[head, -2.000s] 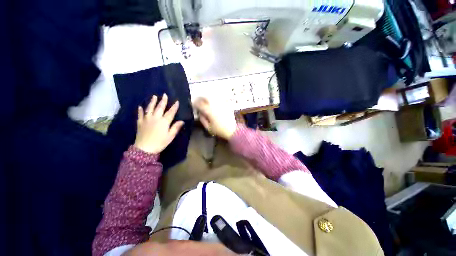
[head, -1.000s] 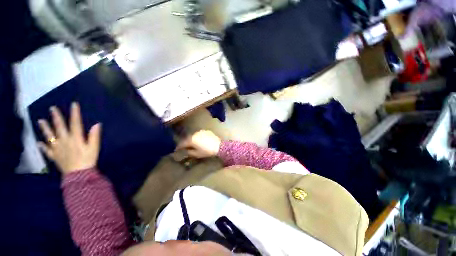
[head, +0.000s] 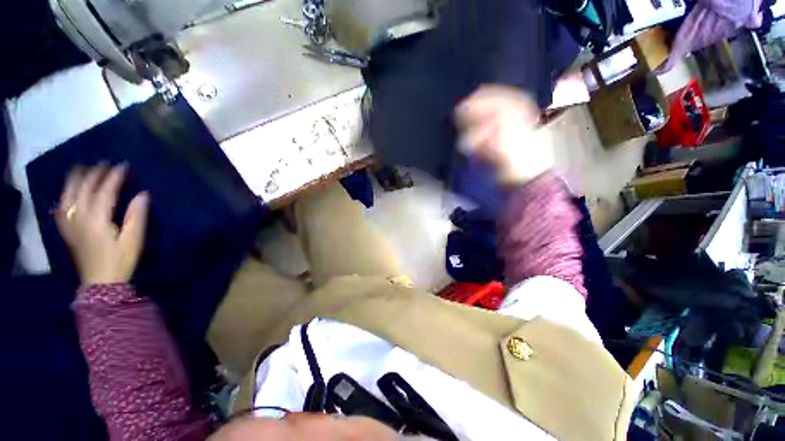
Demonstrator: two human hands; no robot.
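A dark navy garment panel (head: 163, 198) lies on the white sewing table with its upper corner at the presser foot and needle (head: 163, 84). It joins or touches the navy bulk (head: 43, 362) at far left. My left hand (head: 99, 220) lies flat on the panel, fingers spread, a ring on one finger. My right hand (head: 503, 129), strongly blurred, is over the right part of the dark stacked pieces (head: 404, 103), its fingers bent. Blur hides whether it pinches a piece.
The machine head (head: 112, 34) is at upper left. Silvery metal tools (head: 336, 57) lie on the bed beside the machine pillar. A loose navy heap (head: 594, 284) is partly behind my right sleeve. A cardboard box (head: 621, 112) and a red crate (head: 686, 116) stand at upper right.
My right hand has moved from the panel's near right edge, by my lap, up and right to the stack. My left hand stays on the panel. The view has shifted right.
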